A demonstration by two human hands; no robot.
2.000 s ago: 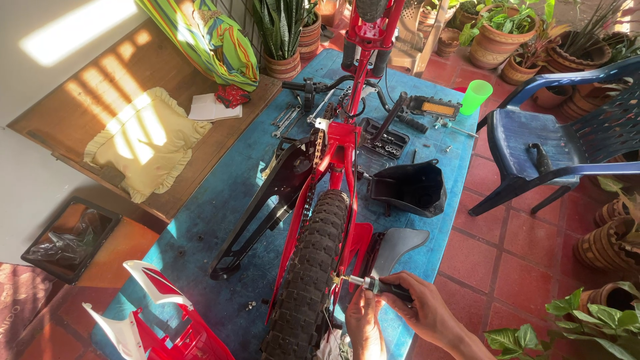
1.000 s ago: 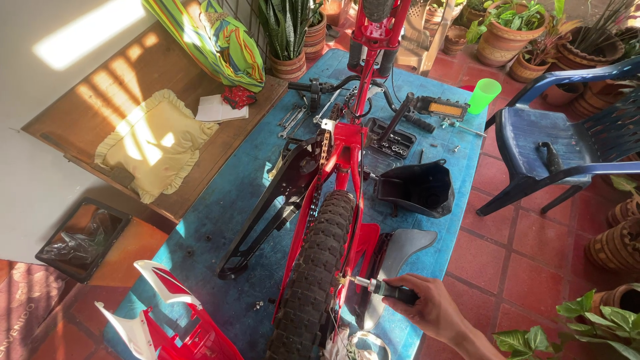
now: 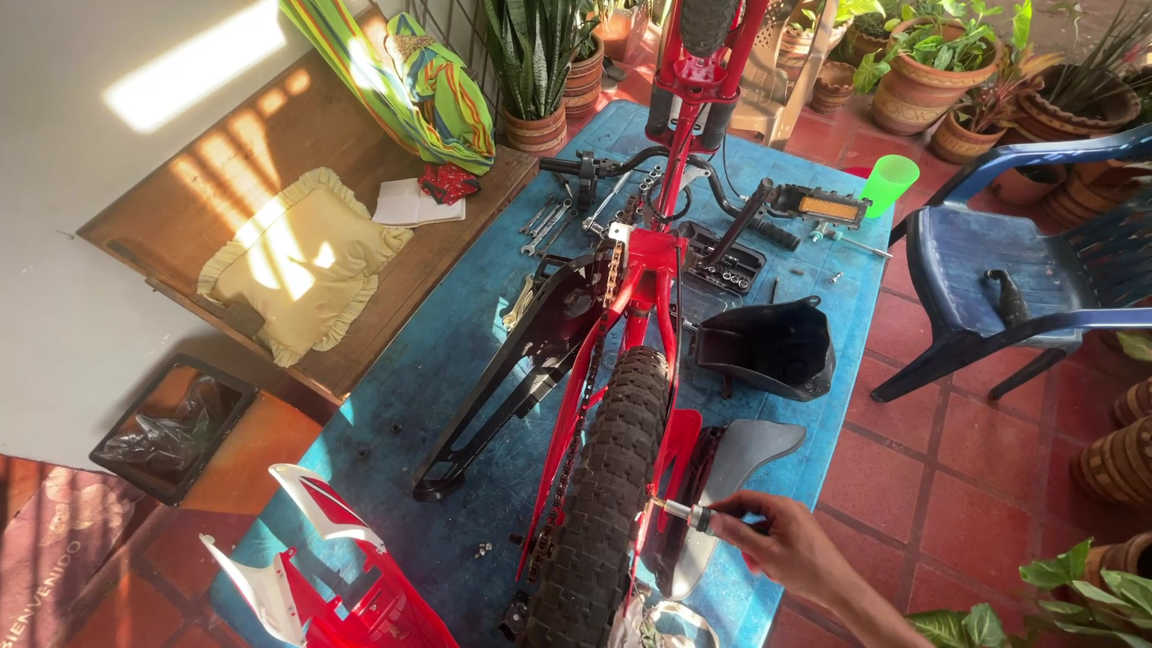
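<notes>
My right hand (image 3: 781,540) is closed around the black handle of a socket driver (image 3: 688,513). The driver's tip meets the right side of the red bicycle frame (image 3: 661,252), close beside the knobby rear tire (image 3: 598,486). My left hand is out of view. The bicycle lies upside down on a blue table (image 3: 387,396), its chain (image 3: 589,378) running along the left of the tire. Right of the wheel are a grey plastic panel (image 3: 733,486) and a black plastic housing (image 3: 774,346). A long black plastic cover (image 3: 504,378) lies to the left.
An open socket set (image 3: 729,265), wrenches (image 3: 549,225), a pedal (image 3: 819,205) and a green cup (image 3: 889,184) are on the table's far part. Red and white fairing (image 3: 360,576) lies near left. A blue chair (image 3: 999,261) and potted plants (image 3: 936,76) stand around.
Two seconds ago both hands were together at the driver; my left hand has since left the view. My right hand still holds the driver by the wheel.
</notes>
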